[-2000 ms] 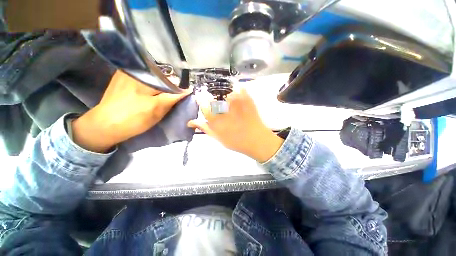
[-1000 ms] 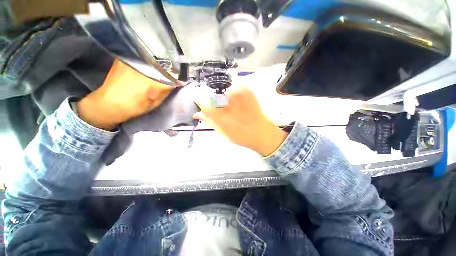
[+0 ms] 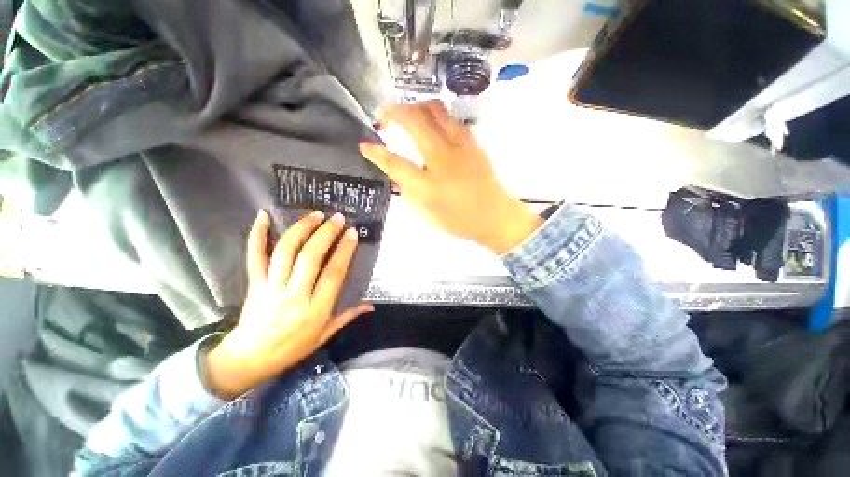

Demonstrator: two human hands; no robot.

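Observation:
A large grey garment (image 3: 210, 154) lies over the left of the white machine table. A black care label (image 3: 331, 191) with pale print lies flat on it near its right edge. My left hand (image 3: 303, 284) rests palm down on the garment, fingers spread, fingertips over the label's lower edge. My right hand (image 3: 447, 172) is just right of the garment's edge, below the presser foot area (image 3: 419, 84), fingers bent. Whether it pinches anything is unclear.
The white machine head is at the top, with a black glossy rectangle (image 3: 699, 56) at the upper right. A black label bundle (image 3: 722, 233) and a small tray (image 3: 802, 244) lie at the right. A measuring tape (image 3: 447, 294) runs along the front edge. Dark cloth hangs at both sides.
My left hand has moved from beside the needle down toward the front edge. The garment now lies spread with the label showing. The view has shifted; my right hand remains near the presser foot.

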